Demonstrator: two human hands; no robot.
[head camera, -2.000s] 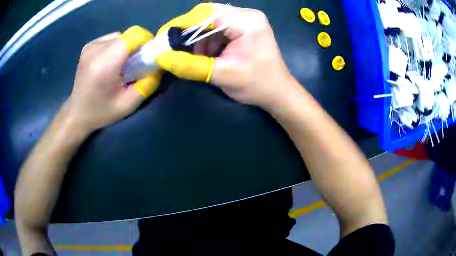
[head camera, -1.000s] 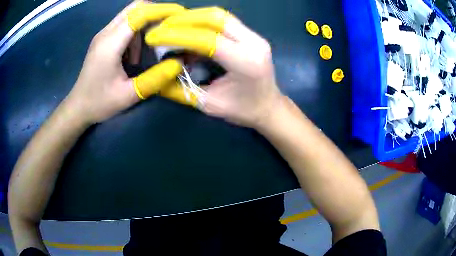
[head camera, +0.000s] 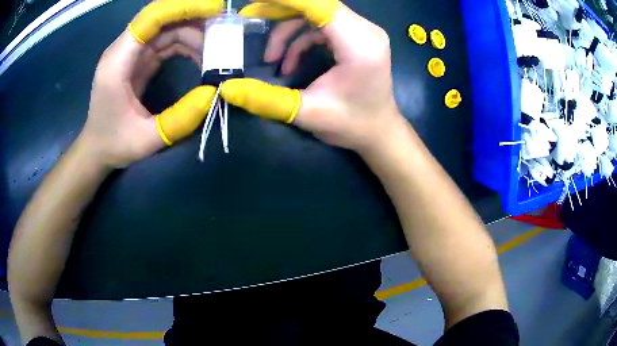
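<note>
A white driver unit (head camera: 224, 48) is held upright between both hands above the dark table. Its black end points toward me, and thin white lead wires (head camera: 215, 128) hang from it. A clear or pale piece shows at its far end, with a wire running past the top edge. My left hand (head camera: 128, 88) has yellow finger cots on the thumb and finger, which press the unit's two ends from the left. My right hand (head camera: 338, 74), also with yellow cots, presses the same ends from the right.
Several rolled yellow finger cots (head camera: 436, 67) lie on the dark table (head camera: 270, 203) at the right. Beyond them is a blue bin (head camera: 492, 108) heaped with white-and-black wired units (head camera: 565, 94). A pale curved rail (head camera: 30, 34) runs at the upper left. Grey floor shows below the table edge.
The unit was tilted and mostly covered by the fingers. It has been turned so that its black end and wires point toward me, with both hands spread to its sides.
</note>
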